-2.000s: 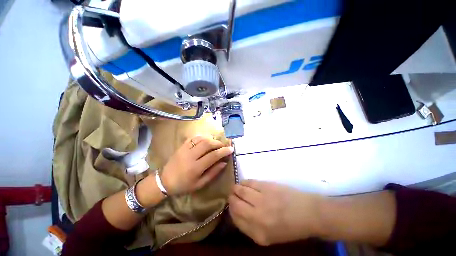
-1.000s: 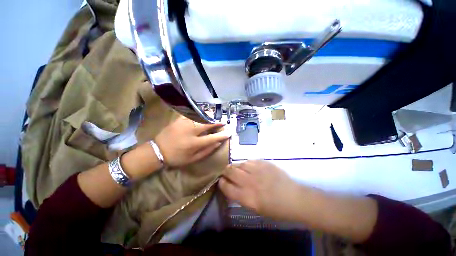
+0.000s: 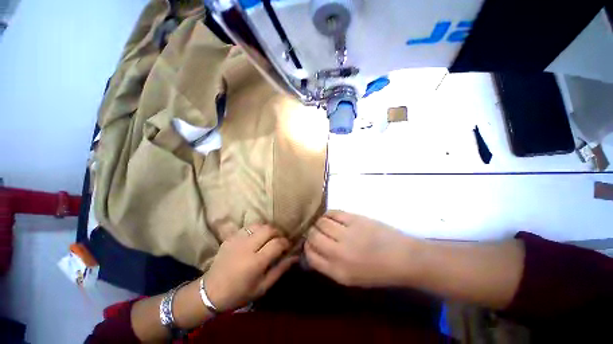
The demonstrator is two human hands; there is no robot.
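Observation:
A tan garment piece (image 3: 242,154) lies in folds left of and under the sewing machine (image 3: 396,27). Its right edge, with a thin dark zip tape (image 3: 327,178), runs from the presser foot area down to my hands. My left hand (image 3: 252,262) grips the cloth at its lower edge. My right hand (image 3: 349,248) pinches the seam edge just right of it, fingers closed. The fingertips of both hands are close together. The needle is too small to make out. A blue-grey guide block (image 3: 341,115) sits beside the foot.
A black phone (image 3: 536,114) lies at the right of the machine bed. A black sliver (image 3: 482,145), a brown scrap (image 3: 397,114) and a blue scrap (image 3: 377,85) lie nearer the foot. A red pipe (image 3: 40,201) is at far left. An orange-and-white object (image 3: 82,263) is at lower left.
My left hand has moved from near the foot down to the cloth's lower edge beside my right hand. The camera view has shifted, and the cloth near the foot is uncovered.

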